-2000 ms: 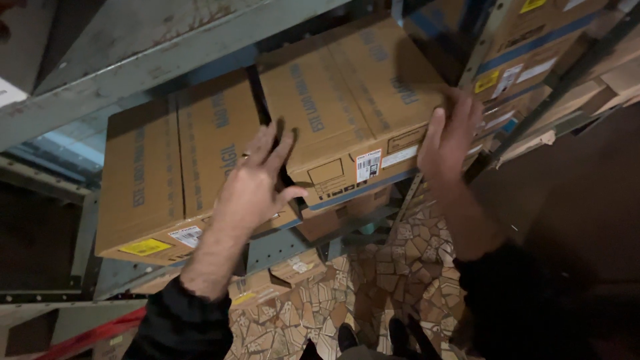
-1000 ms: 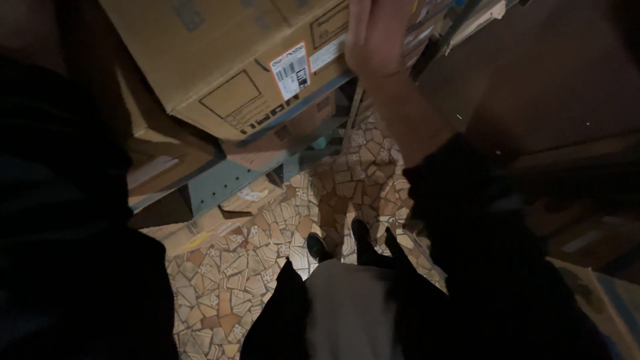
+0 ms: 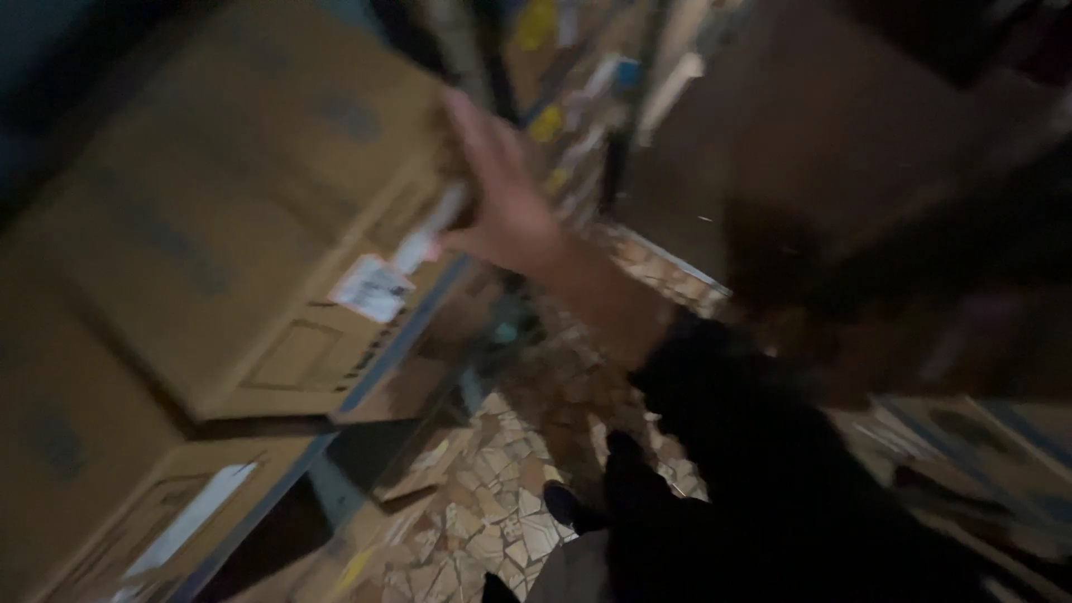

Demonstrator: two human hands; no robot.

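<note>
My right hand [image 3: 502, 201] rests against the right end of a large cardboard box [image 3: 310, 193], its fingers along the side and its thumb at the labelled front face. A white label with an orange border [image 3: 373, 289] is on that face. A second cardboard box [image 3: 75, 444] stands to the left, separated from the first by a narrow dark gap. Both boxes sit on a metal shelf with a blue-grey edge [image 3: 402, 331]. My left hand is out of view. The picture is blurred and dark.
Lower shelf levels hold more cardboard [image 3: 410, 469]. Beyond my right hand a metal upright [image 3: 624, 151] and further labelled boxes [image 3: 536, 84] are visible. Stone-pattern flooring [image 3: 494, 502] lies around my feet, and more boxes [image 3: 963, 435] stand at lower right.
My left hand was on the boxes two seconds ago and has left the view. My right hand stays by the right end of the labelled box. The view has swung and tilted strongly.
</note>
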